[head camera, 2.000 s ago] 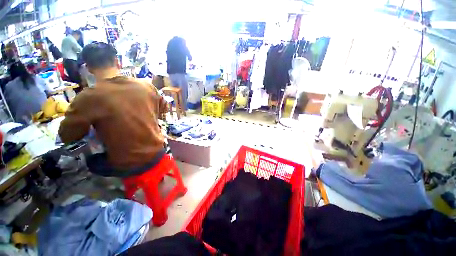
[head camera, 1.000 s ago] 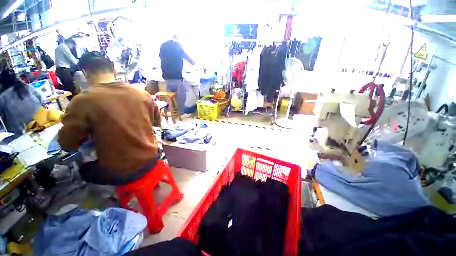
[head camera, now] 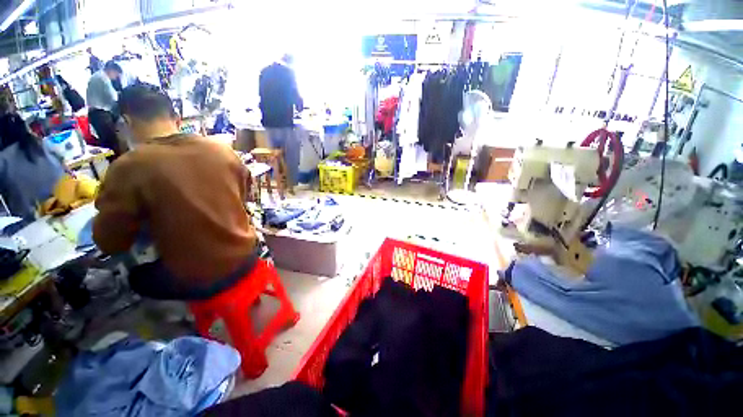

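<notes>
A red plastic crate point(head camera: 477, 326) with perforated sides stands nearest in front of me at the bottom centre. A heap of black garments point(head camera: 407, 342) lies in it, with a small white mark on the cloth. More black cloth point(head camera: 603, 375) lies right of the crate along the bottom edge. A dark piece also shows left of the crate at the bottom edge. Neither my left hand nor my right hand is in the picture.
Blue-grey garments lie at right point(head camera: 607, 293) below a sewing machine point(head camera: 554, 175) and at lower left point(head camera: 151, 379). A person in a brown top sits on a red stool point(head camera: 244, 313). A box point(head camera: 305, 252) holding folded blue cloth stands behind. Others work farther back.
The view has shifted slightly. The black cloth in the crate and at the right has changed shape a little at its edges.
</notes>
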